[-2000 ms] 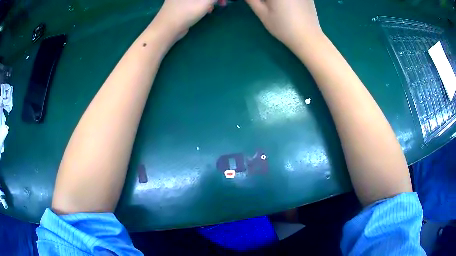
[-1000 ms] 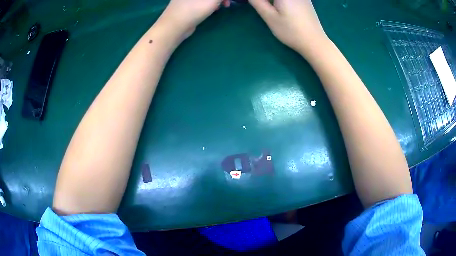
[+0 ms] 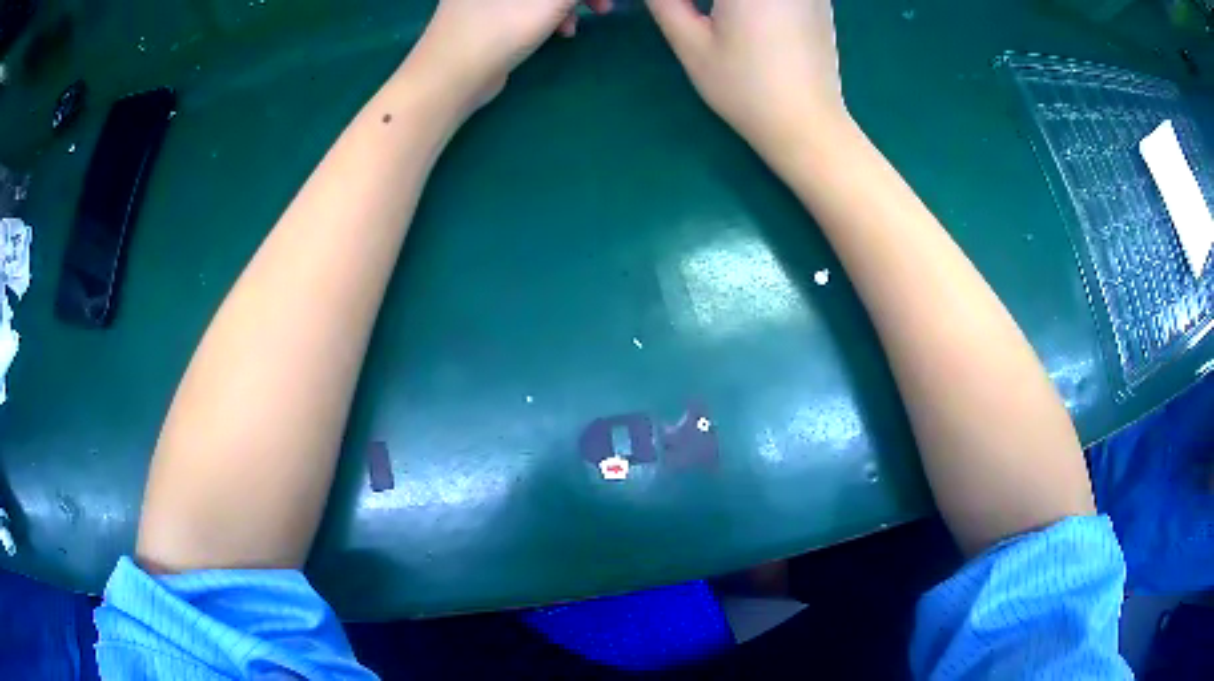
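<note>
My left hand (image 3: 503, 29) is at the top edge of the view, left of the middle. Its fingertips are bent inward and partly cut off by the edge. My right hand (image 3: 756, 51) is at the top edge, right of the middle, with its fingers mostly cut off. The two hands face each other a little apart over the dark green bench (image 3: 533, 266). Whatever may be between the fingertips lies beyond the picture's edge, so I cannot tell what either hand holds.
A black smartphone (image 3: 117, 206) lies at the left, with white crumpled tissue (image 3: 13, 260) beyond it. A clear plastic tray (image 3: 1085, 173) with a white paper (image 3: 1177, 193) on it is at the right. A small red-and-white sticker (image 3: 614, 468) lies near the front edge.
The dark piece seen between the fingertips earlier no longer shows. The right hand has shifted slightly left and up. The forearms have barely moved.
</note>
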